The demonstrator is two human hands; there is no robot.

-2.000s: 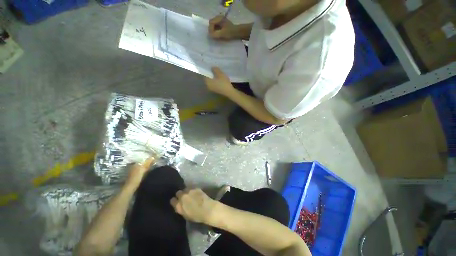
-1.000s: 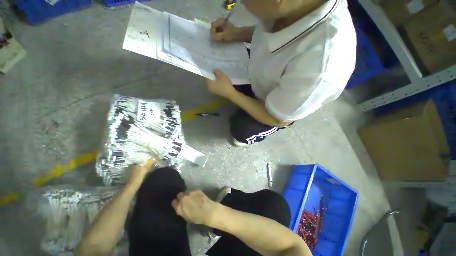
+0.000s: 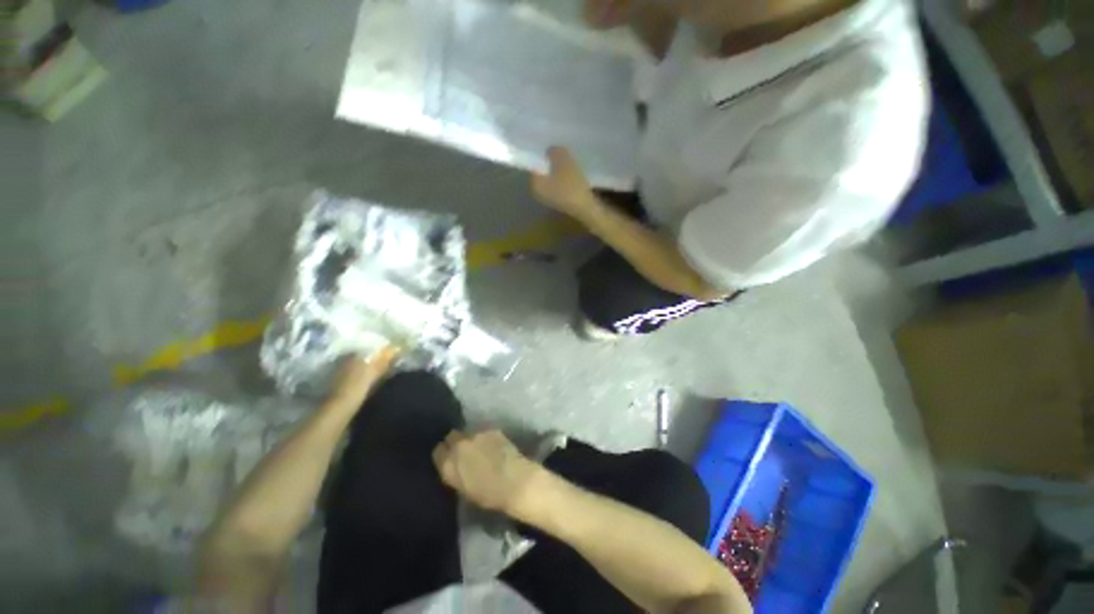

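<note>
A clear bag of white and black parts [image 3: 384, 282] lies on the floor in front of me, blurred, with a white slip [image 3: 486, 350] at its right side. A second bag with whiter contents [image 3: 180, 462] lies to its lower left. My left hand [image 3: 370, 366] touches the first bag's near edge beside my knee; its fingers are partly hidden and blurred, so its grip is unclear. My right hand [image 3: 486, 468] is curled closed by my knee, with nothing visible in it.
A person in a white shirt [image 3: 798, 156] holds white sheets [image 3: 516, 84] ahead. A blue crate with red parts [image 3: 822, 480] stands right. A dark pen-like thing [image 3: 528, 256] and a light one [image 3: 662, 416] lie on the floor. Shelving and a carton [image 3: 1002, 372] are far right.
The view has shifted and blurred, so the bags and person appear further right. The person's writing hand has left the middle of the sheets. My hands keep their places by the bag and knee.
</note>
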